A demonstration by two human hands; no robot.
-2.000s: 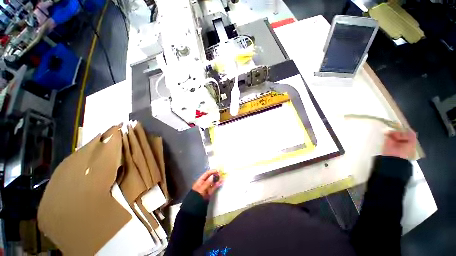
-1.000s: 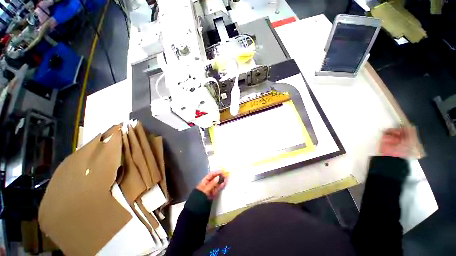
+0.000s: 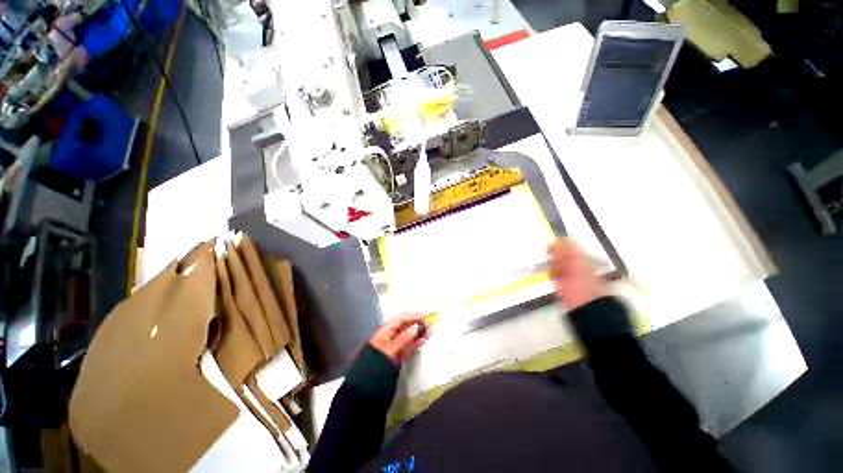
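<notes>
My left hand [image 3: 399, 338] is at the front-left corner of the yellow-edged white template [image 3: 467, 245], its fingers closed on a small dark round piece, perhaps a bobbin [image 3: 421, 330]. My right hand [image 3: 573, 273] is blurred over the template's right front corner; I cannot tell whether it holds anything. The orange-yellow clamp bar [image 3: 462, 197] with a dark toothed edge lies along the template's far side. The white sewing machine head [image 3: 347, 199], with its red mark, stands to the left of the bar.
A stack of brown cut panels [image 3: 148, 356] with white layers lies left of the machine. A control screen [image 3: 629, 78] stands at the back right on the white table [image 3: 684, 199]. Blue bins [image 3: 95, 139] are on the floor at the far left.
My right hand has moved left from the table's right edge to the template's right front corner. The tan strand seen at it earlier no longer shows. My left hand has shifted slightly right.
</notes>
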